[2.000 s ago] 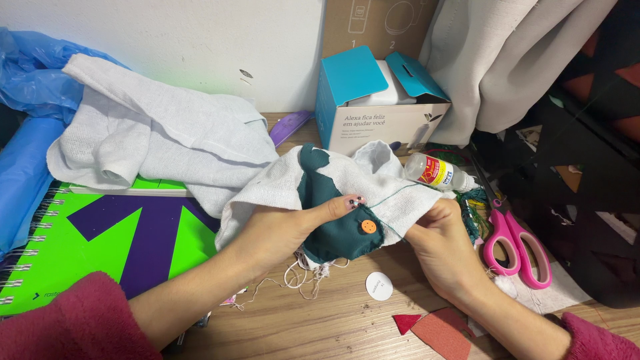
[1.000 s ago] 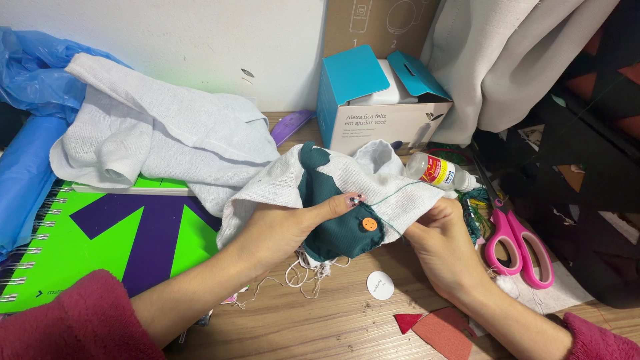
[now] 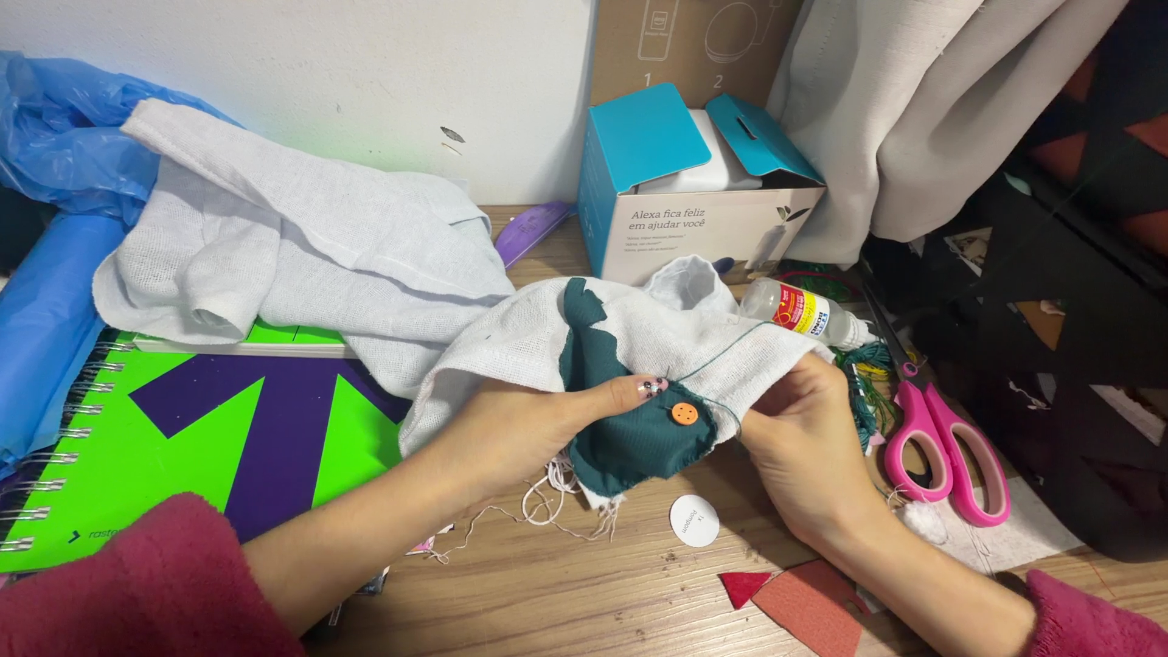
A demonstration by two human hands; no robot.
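White woven cloth [image 3: 520, 333] is bunched between my hands, and its long end lies over the notebook. A dark green fabric piece [image 3: 643, 444] with an orange button [image 3: 684, 414] sits on it. My left hand [image 3: 538, 415] pinches the cloth, thumb on top of the green fabric by the button. At the cloth's right edge, my right hand [image 3: 808, 447] has its fingers closed on the fabric; whether a needle is between them is hidden. A green thread [image 3: 725, 351] runs across the white cloth from near my left thumb toward the right.
A green spiral notebook [image 3: 192, 456] and blue plastic [image 3: 55, 310] lie left. Behind stand an open box [image 3: 712, 224] and purple object [image 3: 532, 230]. Right are a glue bottle [image 3: 803, 310], pink scissors [image 3: 944, 447] and thread [image 3: 862, 392]. In front lie a paper disc [image 3: 694, 520] and felt pieces [image 3: 808, 607].
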